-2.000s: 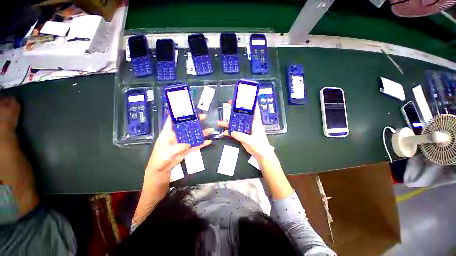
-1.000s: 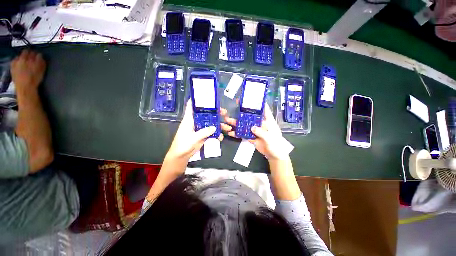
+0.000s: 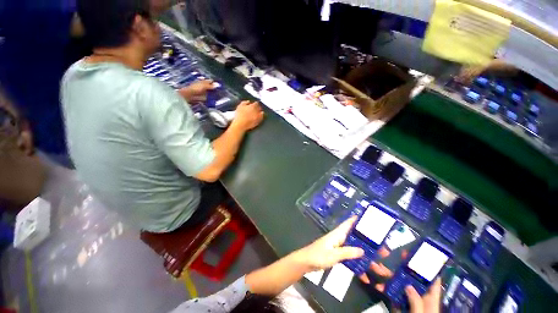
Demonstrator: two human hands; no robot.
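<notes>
My left hand holds a blue keypad phone with its screen glowing white. My right hand holds a second blue keypad phone, its screen also white; this hand is partly cut off by the bottom edge. Both phones are above the clear blister tray. In the tray's far row, several phones lie with dark screens up and one lies back up. More phones lie back up in the near row. White slips lie on the mat by my left hand.
A person in a light green shirt sits at left on a red stool, hands at the bench. Papers and an open carton stand beyond the mat. More phones lie far right. A spare handset lies right of the tray.
The view has swung left, so the bench and tray now sit lower right and the seated person shows. Both hands still hold the lit phones.
</notes>
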